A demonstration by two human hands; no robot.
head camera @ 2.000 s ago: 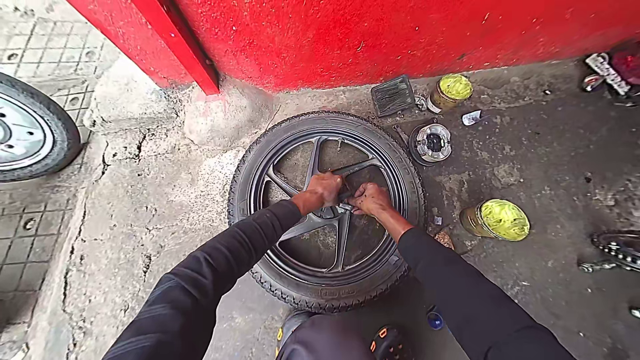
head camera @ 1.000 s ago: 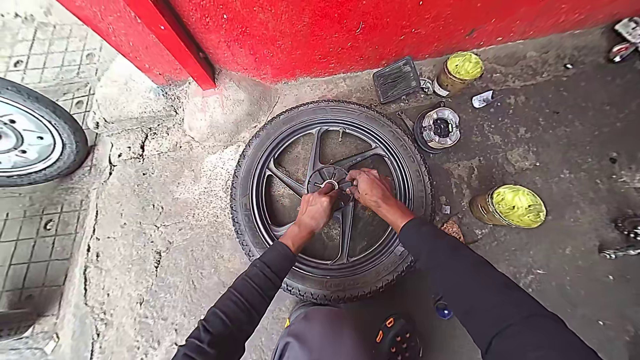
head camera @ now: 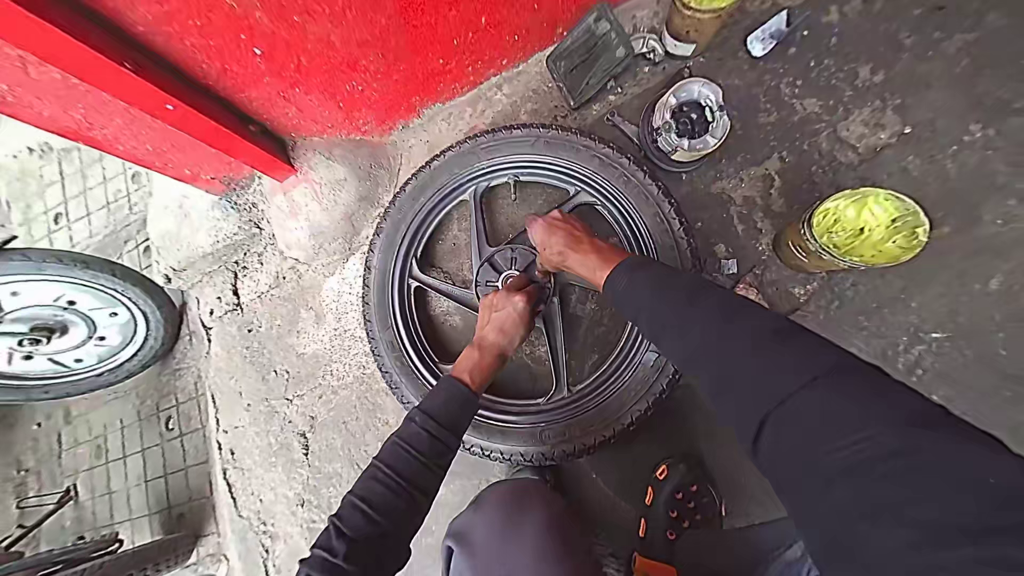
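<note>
A black motorcycle wheel [head camera: 557, 360] with its tyre [head camera: 412, 364] lies flat on the ground before me. My left hand [head camera: 508, 316] is at the lower side of the wheel's hub [head camera: 498, 268], fingers curled down beside the bearing hole. My right hand [head camera: 560, 240] is curled at the hub's upper right edge and is slightly blurred. Whether either hand holds something small is hidden by the fingers. The tyre valve [head camera: 514, 188] shows at the top of the rim.
A brake drum plate [head camera: 690, 124], a black tray [head camera: 590, 56] and a grease-filled can [head camera: 868, 228] stand right of the wheel, with another can [head camera: 696, 28] beyond. A red wall [head camera: 360, 64] rises ahead. Another wheel [head camera: 80, 320] is at left; my shoe [head camera: 680, 512] is below.
Both hands have stayed around the hub. My right hand has shifted to the hub's upper right edge, and my left hand to its lower side. The view has turned somewhat.
</note>
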